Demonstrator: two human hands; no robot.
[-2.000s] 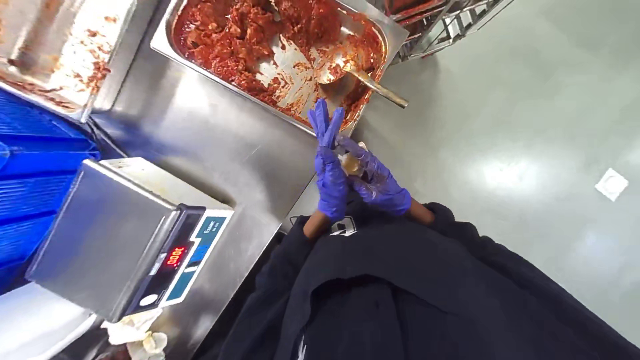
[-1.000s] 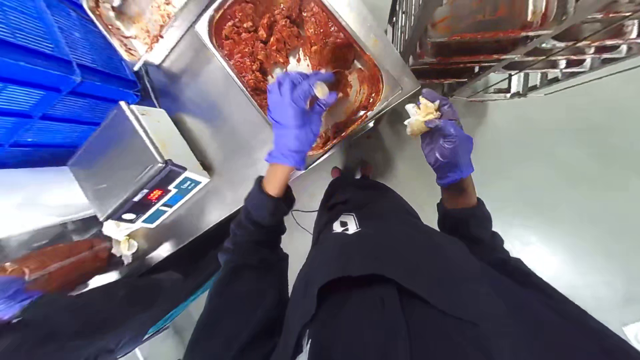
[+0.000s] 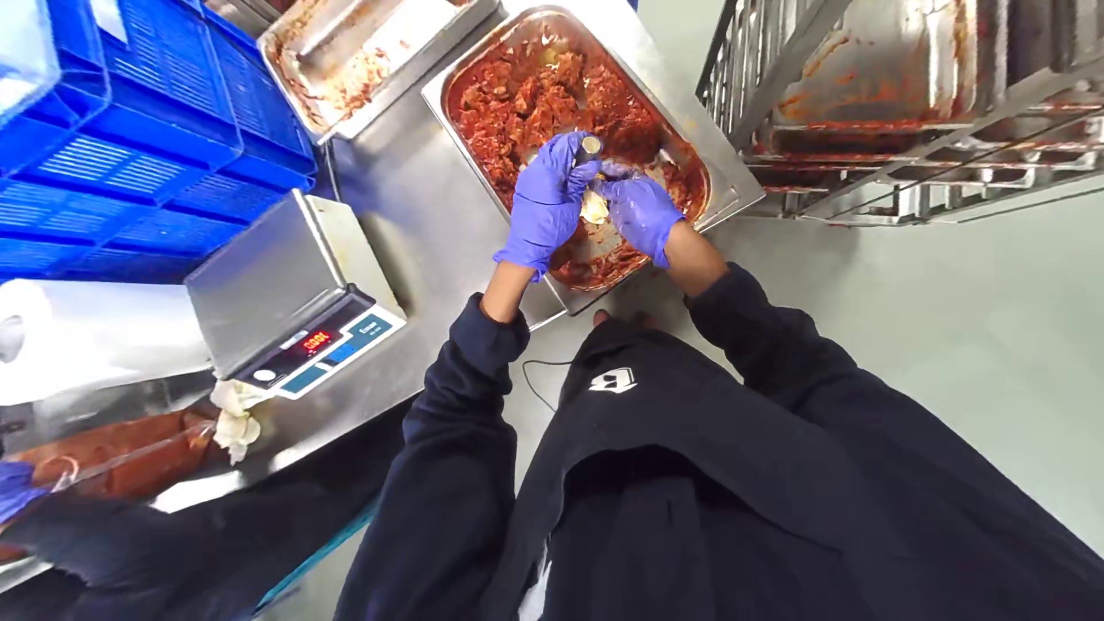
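Observation:
My left hand (image 3: 548, 203), in a purple glove, is closed around a metal utensil handle (image 3: 590, 147), whose round end shows above the fingers. The rest of the utensil is hidden. My right hand (image 3: 640, 212), gloved too, is close beside it, with a crumpled pale cloth or paper (image 3: 594, 208) at its fingertips. Both hands are over a deep steel pan (image 3: 437, 97) holding chunks of food in red sauce (image 3: 552, 95).
A digital scale (image 3: 267, 280), blue plastic crates (image 3: 147, 129), a white roll (image 3: 95, 336) and a sauce-smeared tray (image 3: 414, 53) are at left. A co-worker's gloved hand (image 3: 17, 490) is by a reddish-brown package (image 3: 121, 453). A metal rack (image 3: 776, 78) stands at upper right.
One second ago my right hand was out to the right of the pan with the crumpled piece; it has come in beside my left hand. Two seconds ago the utensil rested in the pan.

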